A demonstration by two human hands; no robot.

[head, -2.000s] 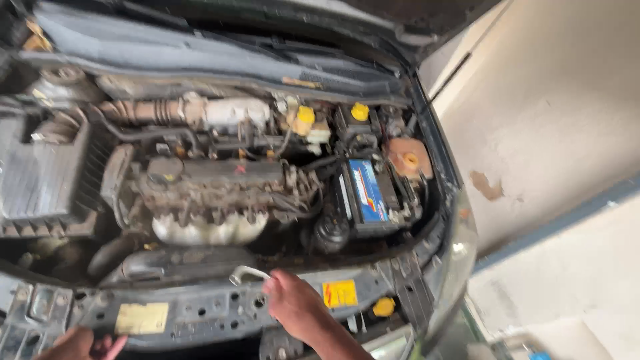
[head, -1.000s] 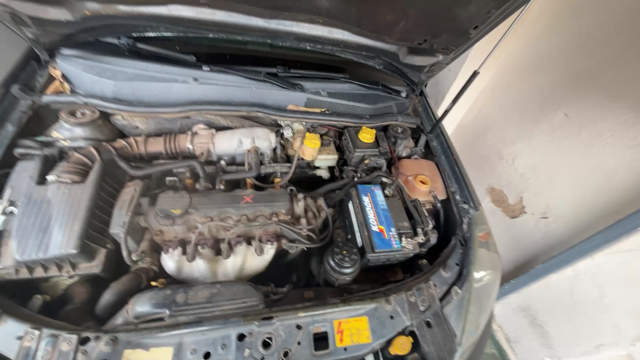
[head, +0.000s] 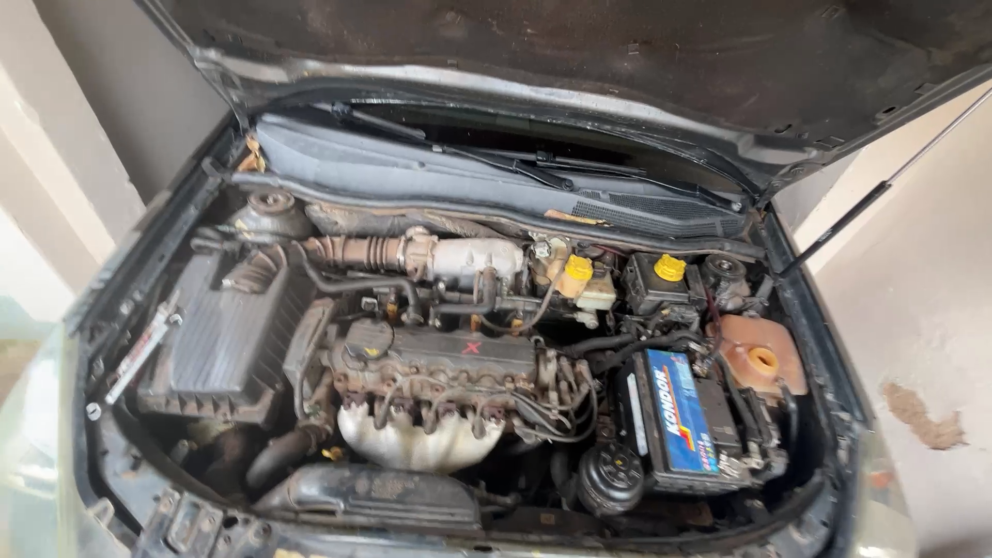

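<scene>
Neither my left hand nor my right hand shows in the head view now. A car's engine bay fills the view under a raised hood. The engine's valve cover (head: 449, 353), marked with a red X, lies in the middle above a silvery exhaust heat shield (head: 418, 440). On the left sits a black air filter box (head: 221, 333). A Kondor car battery (head: 678, 411) with a blue label stands at right, beside a round black-capped reservoir (head: 611, 477). Behind it, the orange-brown coolant tank (head: 756, 353) has its neck showing. The brake fluid reservoir (head: 577, 277) wears a yellow cap.
The raised hood (head: 558, 70) spans the top, with a gas strut (head: 845, 221) at its right. Wiper arms (head: 496, 159) lie by the windshield. The front crossmember (head: 201, 527) runs along the bottom. A wall (head: 930, 310) stands at right.
Both hands, seen at the front crossmember two seconds ago, are out of view, as is the metal tool near the right one. The view has shifted up.
</scene>
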